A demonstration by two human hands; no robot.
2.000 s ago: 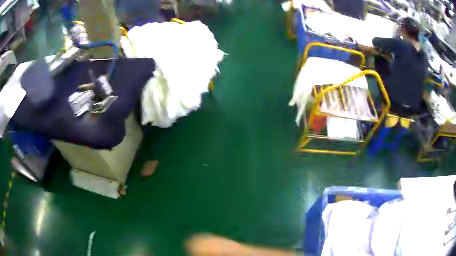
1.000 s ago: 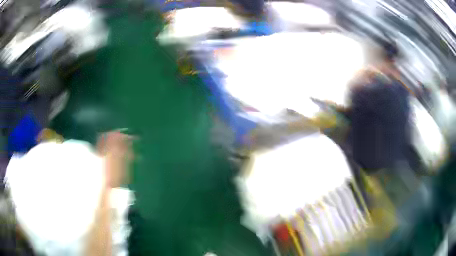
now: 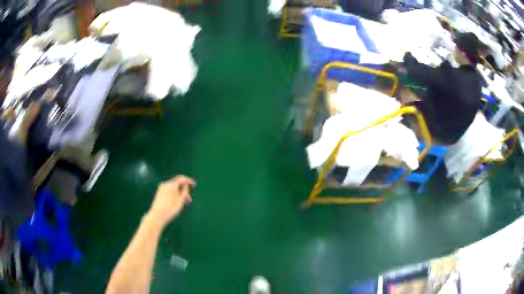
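Observation:
My left hand [image 3: 172, 195] is bare and reaches up from the lower left over the green floor. It holds nothing visible; its fingers are loosely curled with a small gap at the tips. My right hand is out of the picture. A yellow-framed trolley [image 3: 345, 200] stands right of centre, well beyond my hand. White garment pieces [image 3: 368, 135] are heaped on it and hang over its edge.
A person [image 3: 451, 97] sits on a blue stool behind the trolley. A blue bin [image 3: 330, 54] stands further back. Left are a white cloth heap [image 3: 152, 46], a blue stool [image 3: 49, 229] and another person. A table corner [image 3: 494, 261] is lower right.
The view has turned and moved on. My left hand, blurred against white cloth at the left one second ago, now shows over the floor. The trolley appears further off than one second ago.

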